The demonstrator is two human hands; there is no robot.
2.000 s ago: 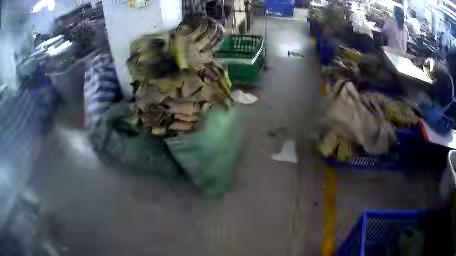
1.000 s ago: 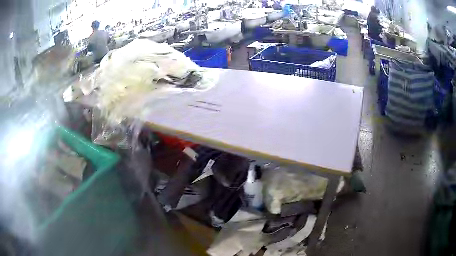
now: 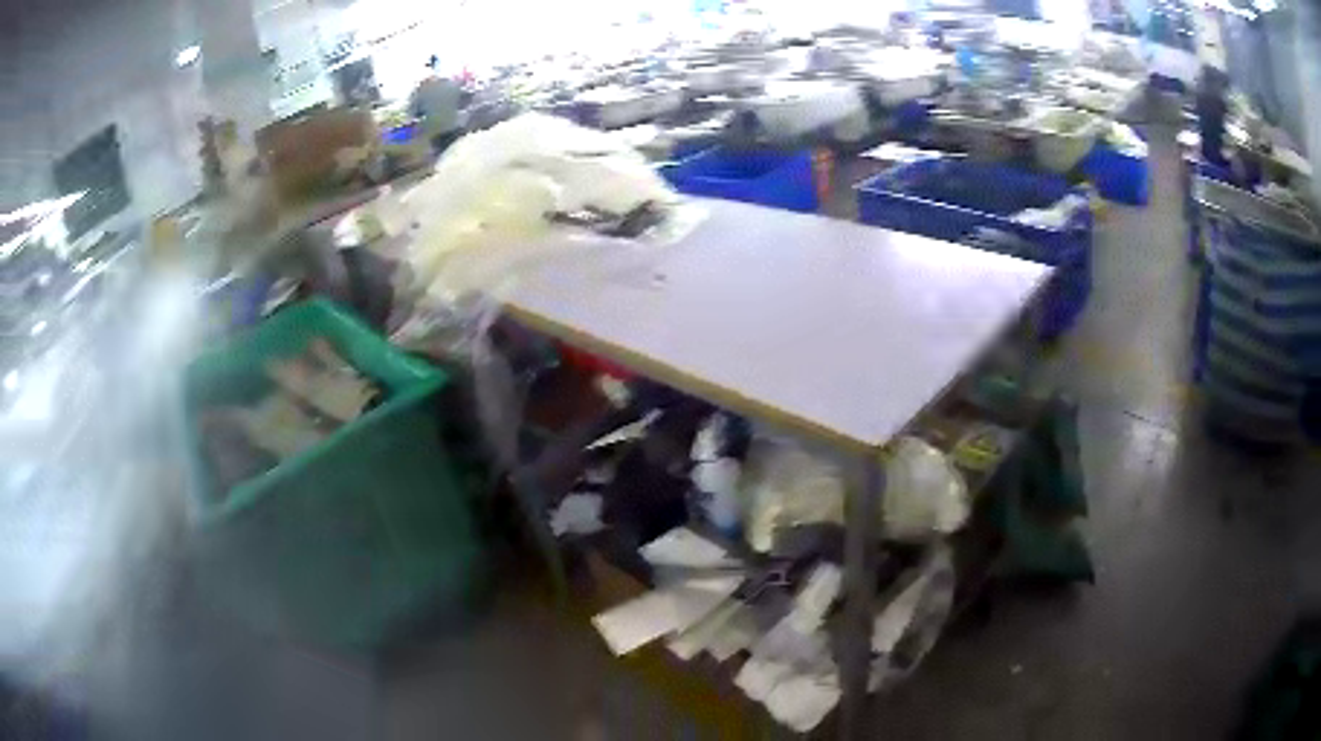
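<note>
Neither of my hands is in the picture. Nearest in front of me is a pale table point(image 3: 782, 311) with a wooden edge. A heap of whitish cloth point(image 3: 529, 181) lies on its far left end. Left of the table stands a green bin point(image 3: 348, 536) with taupe pieces point(image 3: 319, 391) inside. White and dark scraps point(image 3: 681, 594) lie under the table. The left side is blurred.
Blue crates point(image 3: 971, 203) stand behind the table. A blue-and-white striped sack point(image 3: 1263, 326) is at the right beside the aisle floor point(image 3: 1145, 463). A dark green sack point(image 3: 1046, 507) stands by the table's right side. Work stations and a blurred person point(image 3: 1211, 109) are farther back.
The view has turned from an aisle with a taupe pile to the table. Since one second ago, the table has shifted right in view and more of the green bin shows.
</note>
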